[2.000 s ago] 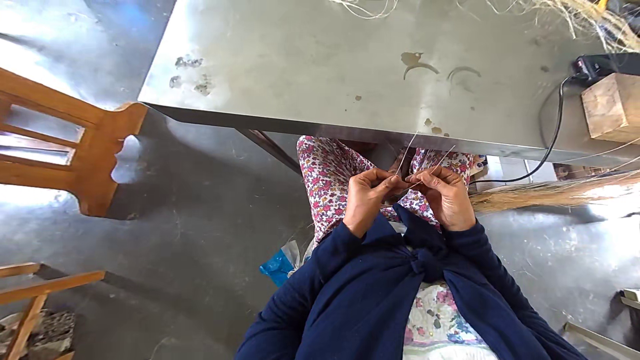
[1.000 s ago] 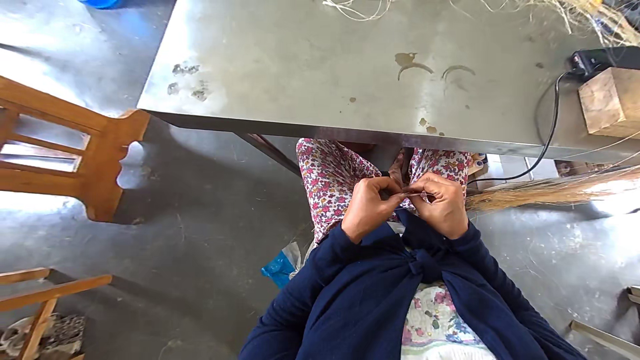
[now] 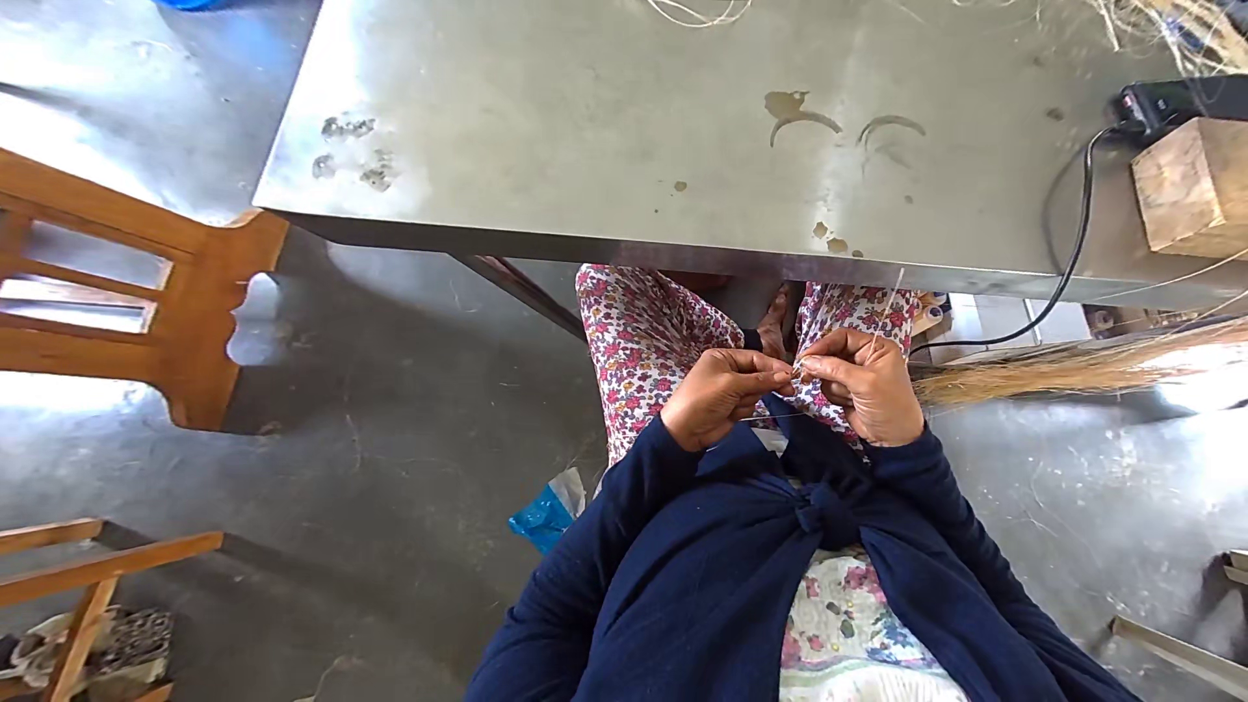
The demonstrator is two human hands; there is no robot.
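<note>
Thin pale fiber strands (image 3: 889,304) run between my two hands over my lap, just below the table's front edge. My left hand (image 3: 720,392) pinches them between thumb and fingertips. Close beside it, its fingertips nearly touching, my right hand (image 3: 866,380) pinches the strands too, and one end sticks up past its fingers toward the table. Another fine strand trails under my left hand. The small spot between the fingertips is too fine to make out.
A metal table (image 3: 546,127) lies ahead, with a wooden block (image 3: 1194,190), a black cable (image 3: 1077,234) and loose fibers (image 3: 1185,29) at right. A long fiber bundle (image 3: 1033,369) extends right below its edge. A wooden chair (image 3: 195,312) stands left; a blue plastic bag (image 3: 544,515) lies on the floor.
Two seconds ago strand ends stood up above both hands; one second ago they were hardly visible. Now one end rises by my right hand. The fingertips stay close together.
</note>
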